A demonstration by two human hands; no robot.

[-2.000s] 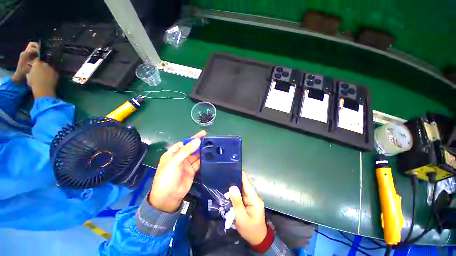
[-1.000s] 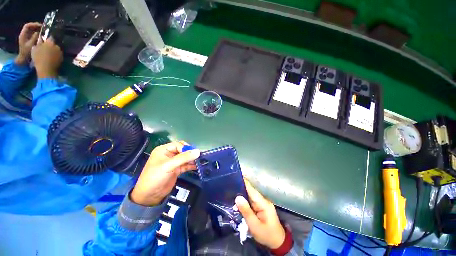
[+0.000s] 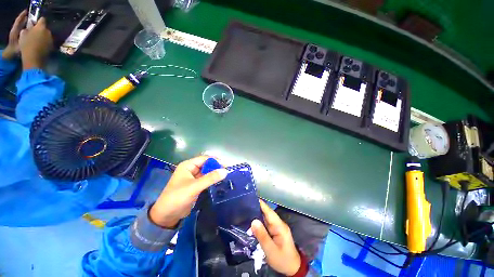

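Note:
A dark blue smartphone (image 3: 238, 203) is held over the lap at the bench edge, its back with the camera area facing up. My left hand (image 3: 181, 192) pinches a small bright blue pick (image 3: 210, 165) at the phone's upper left corner. My right hand (image 3: 277, 241) grips the phone's lower right side, thumb on its back. Clear wrinkled film (image 3: 235, 235) lies over the lower end. A crumpled white wad (image 3: 258, 256) hangs below, by my right hand.
A black foam tray (image 3: 249, 59) holds three open phones (image 3: 348, 93). A screw cup (image 3: 218, 98) stands before it. A fan (image 3: 86, 138) and yellow screwdriver (image 3: 118, 89) are left; another screwdriver (image 3: 416, 211), tape roll (image 3: 429, 139) and black-yellow box (image 3: 463, 154) are right. Another person's hands (image 3: 33, 43) work upper left.
The phone has tilted and moved slightly lower in view. My left hand and the blue pick stay at its upper left corner. The bench items have shifted in view.

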